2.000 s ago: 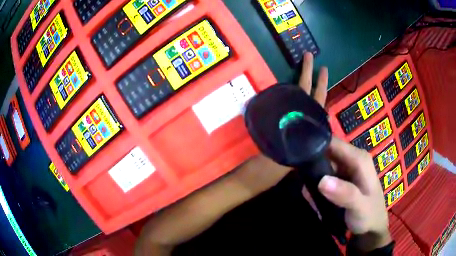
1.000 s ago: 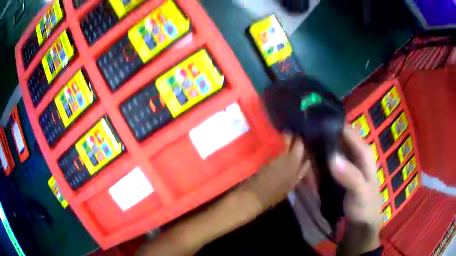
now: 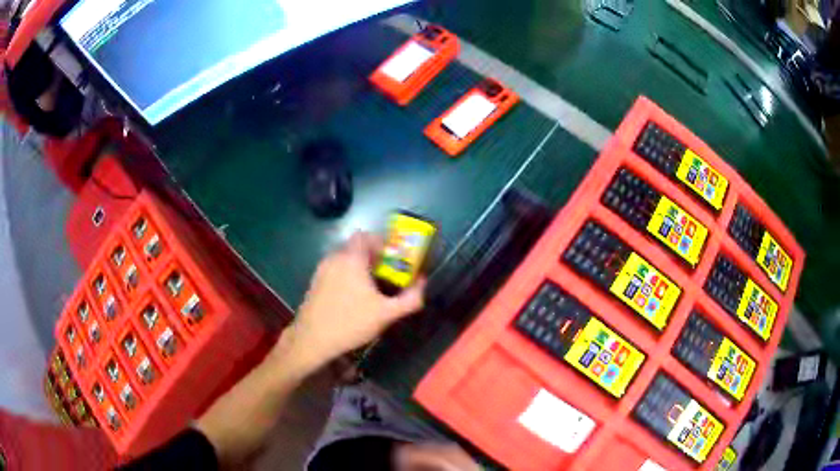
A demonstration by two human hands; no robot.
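Note:
My left hand (image 3: pixel 345 304) reaches in from the lower left over the bench and holds a phone (image 3: pixel 405 248), its yellow screen face up, both blurred. Skin at the bottom edge (image 3: pixel 437 457) may be part of my right hand or arm; it is cut off, and its fingers do not show. The red-orange tray (image 3: pixel 442 391) lies tilted at the right with front-up keypad phones (image 3: pixel 603 354) in two columns. An emptied pocket at its near end holds a white label slip (image 3: pixel 557 420); another slip is cut off at the bottom edge.
Two orange phones with white labels (image 3: pixel 414 64) (image 3: pixel 474 115) lie on the green bench (image 3: pixel 249 129). A black mouse (image 3: pixel 327 179) is just beyond my left hand. A bright monitor (image 3: pixel 184 46) stands upper left. Stacked red trays of phone backs (image 3: pixel 212 285) are at left.
The view has swung left, so the tray now appears at the right. My left hand now shows over the bench with a phone. The scanner that my right hand held is no longer clearly seen.

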